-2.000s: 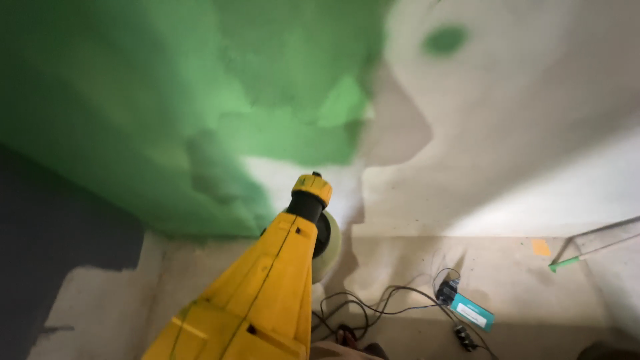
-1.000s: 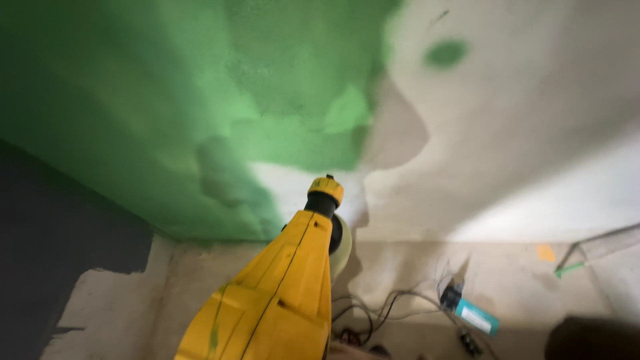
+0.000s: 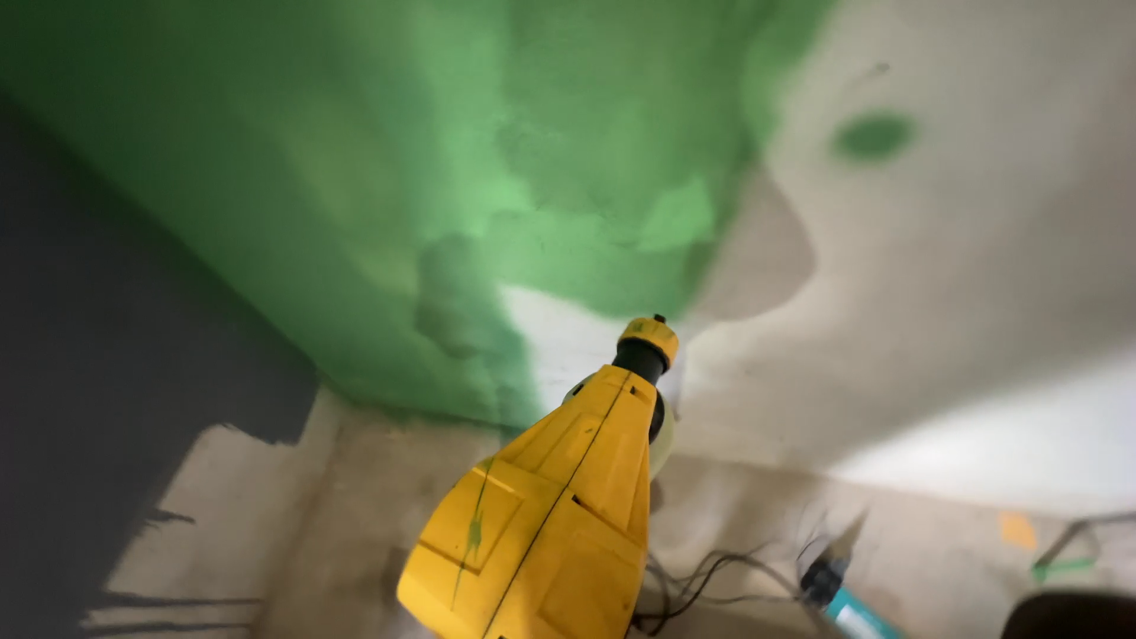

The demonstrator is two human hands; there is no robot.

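Observation:
A yellow handheld paint sprayer point(image 3: 568, 497) with green paint streaks on its body rises from the bottom centre. Its black neck and yellow nozzle cap point(image 3: 650, 335) point at the wall. Part of a pale round container point(image 3: 662, 439) shows beneath the body. Behind the nozzle, the wall carries wet-looking green paint point(image 3: 603, 248), beside a bare white patch point(image 3: 564, 342) and the unpainted pale wall point(image 3: 932, 293). Neither of my hands can be seen; the sprayer's grip is out of view.
A dark grey painted wall point(image 3: 115, 293) stands at left, ragged at its lower edge. Dark cables point(image 3: 701, 577) lie on the floor point(image 3: 355, 532), near a teal and black object point(image 3: 843, 603). A dark rounded shape point(image 3: 1074, 617) fills the bottom right corner. An orange patch point(image 3: 1017, 530) is close by.
The sprayer has shifted a little to the right against the wall since the earliest frame. The dark shape at bottom right is absent from that frame.

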